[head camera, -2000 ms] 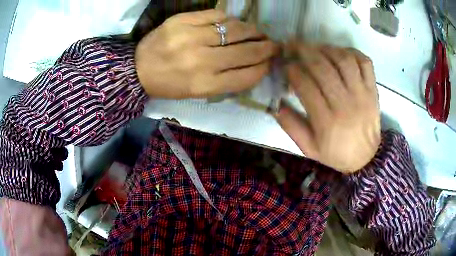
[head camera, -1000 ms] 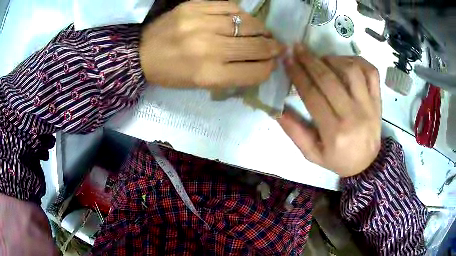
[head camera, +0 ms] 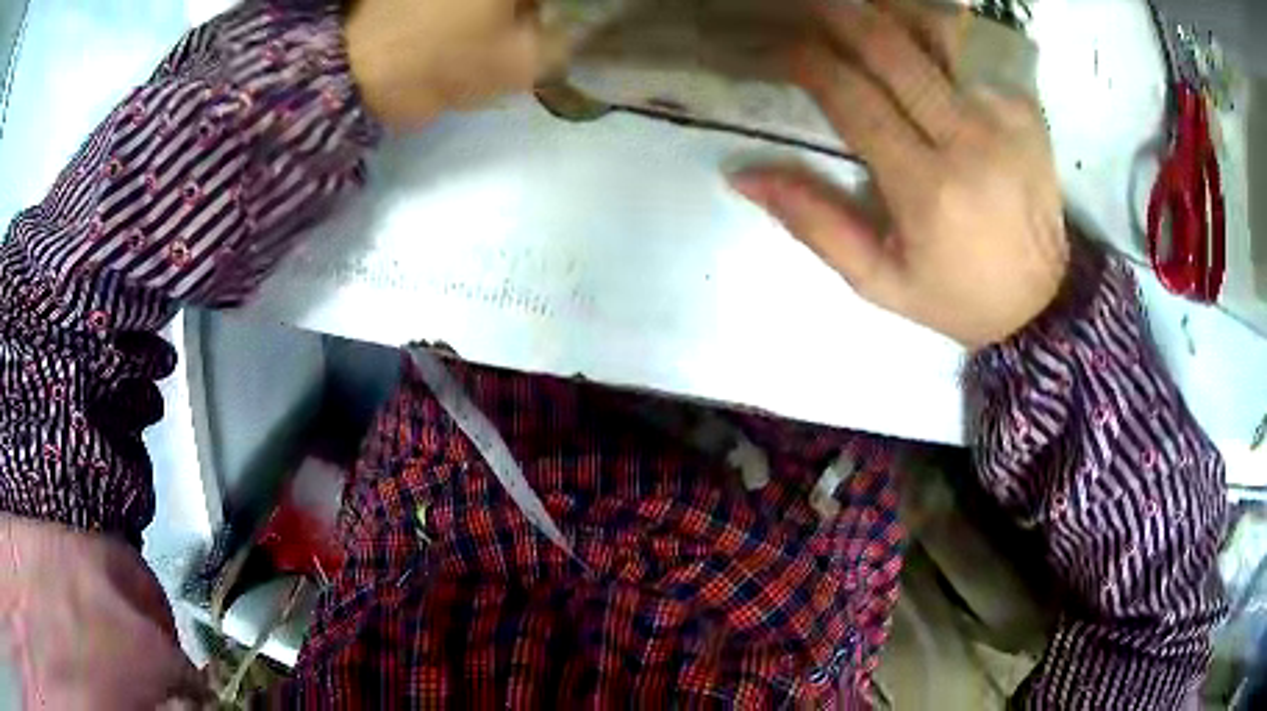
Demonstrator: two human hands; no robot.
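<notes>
A khaki cloth piece (head camera: 695, 95) lies flat across the top of the white table, blurred, with a dark edge line and a small rounded tab at its left end. My left hand (head camera: 445, 59) is at the cloth's left end, cut off by the top edge and blurred; its fingertips are on or behind the cloth, and its grip is unclear. My right hand (head camera: 938, 181) lies over the cloth's right part, fingers stretched forward and thumb spread apart on the table side. The cloth's far side is out of the picture.
Red-handled shears (head camera: 1188, 208) lie at the right of the white table (head camera: 556, 250), which has a printed scale near its front edge. The plaid apron (head camera: 598, 556) with a thin grey strip is below. Khaki cloth (head camera: 959, 611) hangs at the lower right. A red object (head camera: 299, 521) is at lower left.
The hands have moved apart, the left one up and leftward. The cloth, with its pale strip between the hands earlier, now lies crosswise under them. The grey machine parts at upper right have mostly left view.
</notes>
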